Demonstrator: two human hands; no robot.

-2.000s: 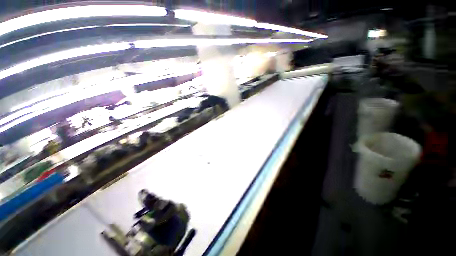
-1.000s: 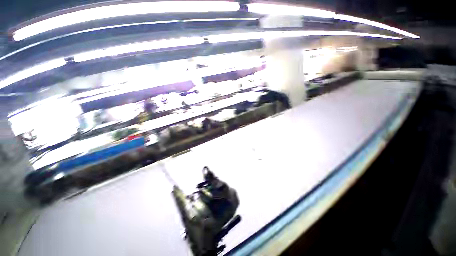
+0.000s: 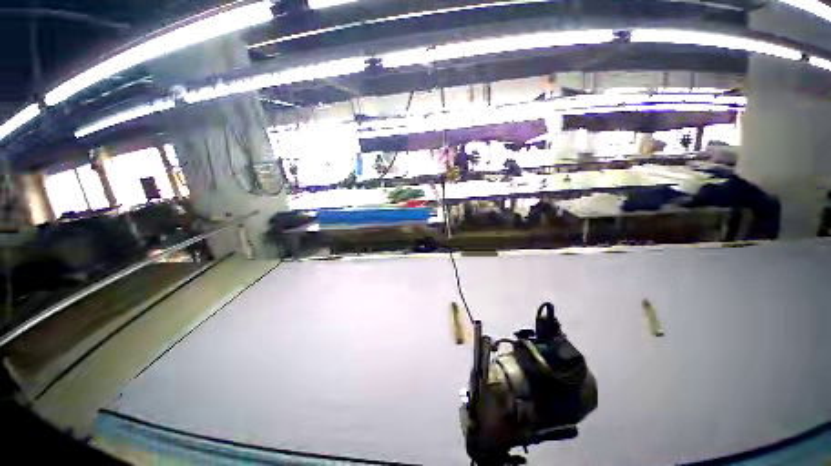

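The cloth cutting machine (image 3: 528, 391) stands near the front edge of the white paper marker (image 3: 319, 337), right of centre. A thin black cord (image 3: 460, 287) runs upward from it. A short yellow-brown weight (image 3: 457, 323) lies on the paper just left of the machine, and another weight (image 3: 651, 318) lies to its right. The dark navy fabric edge (image 3: 228, 443) shows under the paper at the front. Neither of my hands is in view.
The bare table end (image 3: 173, 332) with a long pale rail (image 3: 118, 276) is at the left. Pillars stand at back left and right. Behind are other worktables with a bright blue roll (image 3: 374, 217) and dark cloth (image 3: 729, 194). Strip lights hang overhead.
The view has turned left and steadied. The machine now appears further right, the white bins are out of the picture, and the table's left end and the two weights show clearly.
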